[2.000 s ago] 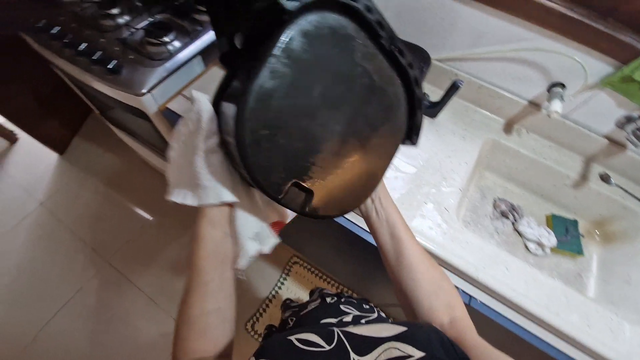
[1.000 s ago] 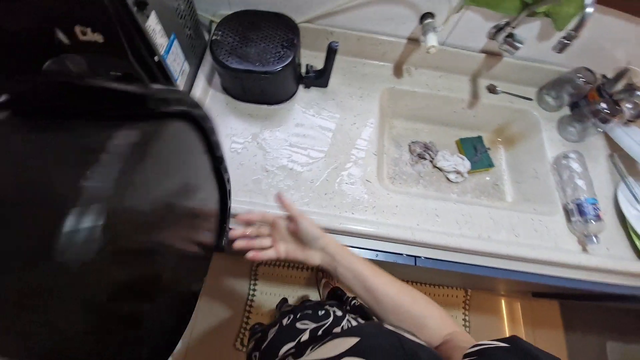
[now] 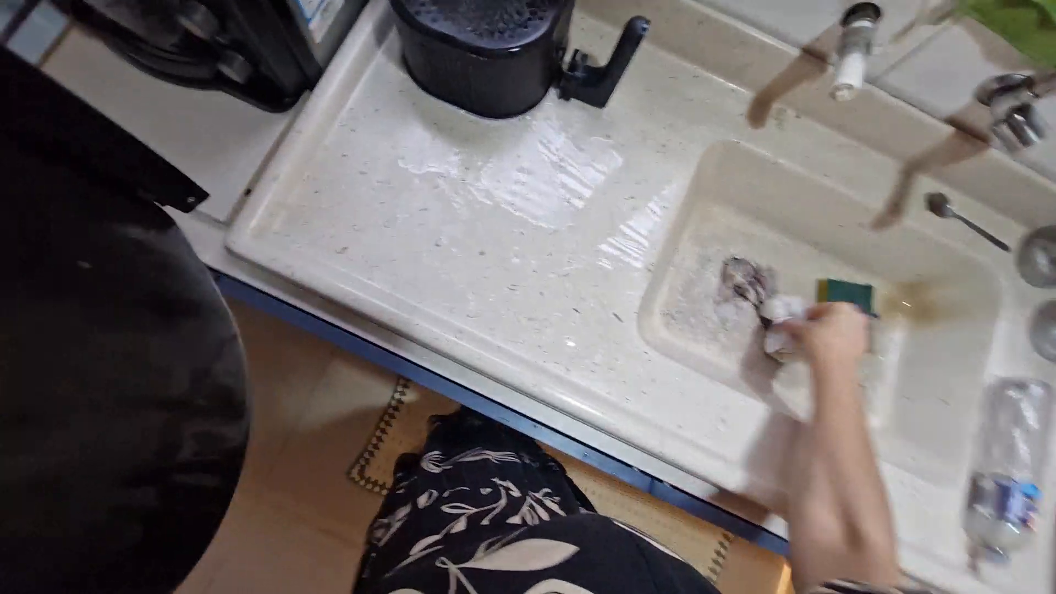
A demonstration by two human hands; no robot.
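My right hand (image 3: 833, 330) reaches down into the sink basin (image 3: 940, 371), its fingers closed on a wet white cloth (image 3: 782, 320). Beside the cloth lies a dark, stained wad (image 3: 745, 280), and a green and yellow sponge (image 3: 846, 293) is just behind my fingers. A large black rounded appliance part (image 3: 115, 371) fills the left side of the view; my left hand is out of sight. On the counter at the top stands a black basket with a perforated base and a handle (image 3: 487, 54).
Water is spread on the counter (image 3: 462, 272) in front of the basket. A spoon (image 3: 967, 221) lies behind the basin, near the taps (image 3: 1011, 111). A plastic bottle (image 3: 1006, 478) and glasses (image 3: 1039, 256) are at right. A black appliance (image 3: 264, 49) stands at upper left.
My right hand, open over the counter's front edge a second ago, has moved right into the sink and taken hold of the white cloth. The black part remains at left.
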